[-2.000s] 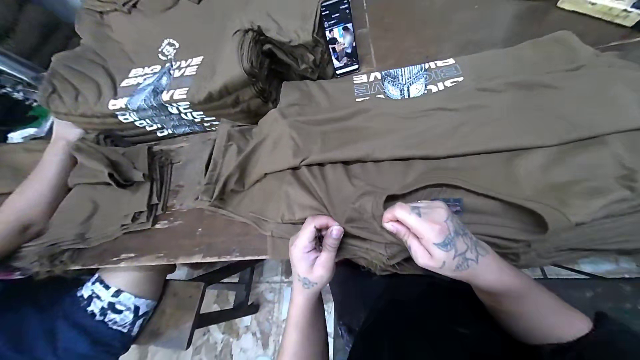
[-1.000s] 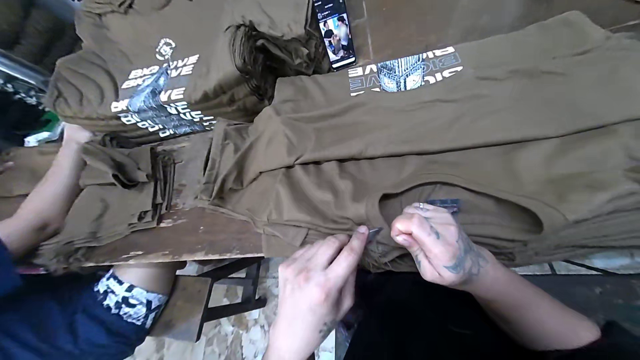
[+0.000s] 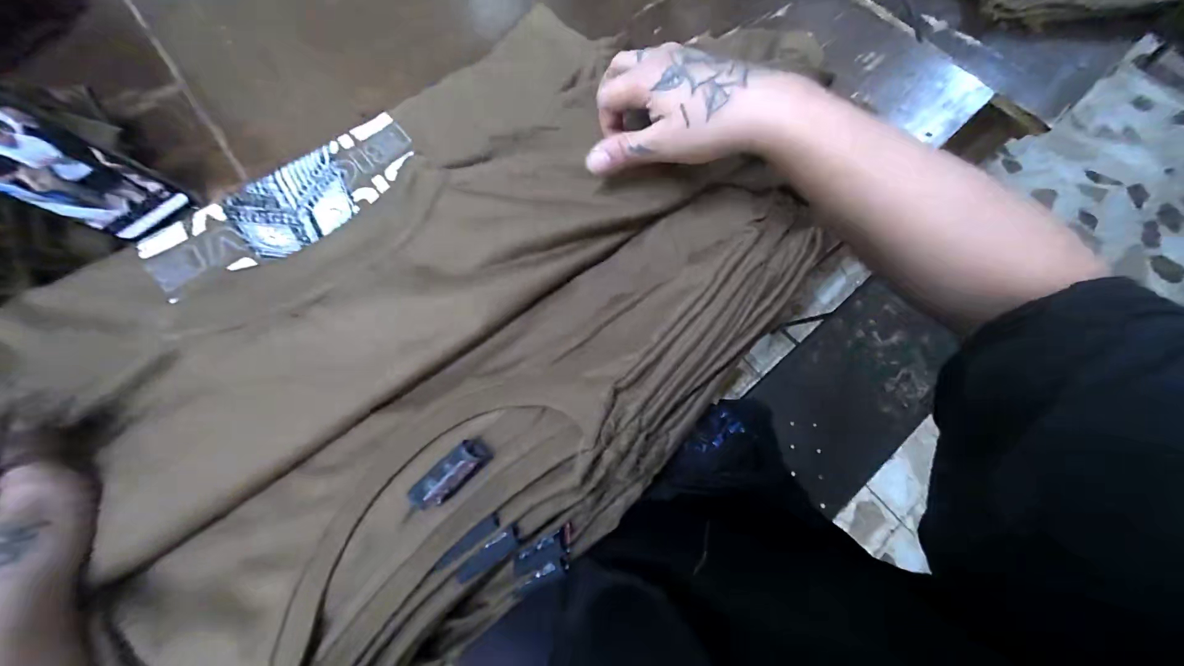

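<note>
A layered pile of brown T-shirts (image 3: pixel 518 268) lies across the table, with a neckline and dark neck labels (image 3: pixel 450 474) towards the bottom. A white and grey print (image 3: pixel 296 199) shows on the fabric at upper left. My right hand (image 3: pixel 671 111), tattooed, is over the upper right part of the top shirt with its fingers bent; whether it pinches cloth cannot be told. At the left edge my left hand (image 3: pixel 42 527) is blurred and partly out of view, against the shirt fabric; its fingers are hidden or too blurred to read.
A smartphone with a lit screen (image 3: pixel 88 176) lies at the upper left beside the print. The brown table top (image 3: pixel 305 55) shows behind the shirts. Below the table's edge at right are a dark panel (image 3: pixel 860 379) and a speckled floor (image 3: pixel 1101 185).
The view has swung to the right and closer. My hands, close together at the neckline before, are now wide apart, one at each side of the shirts.
</note>
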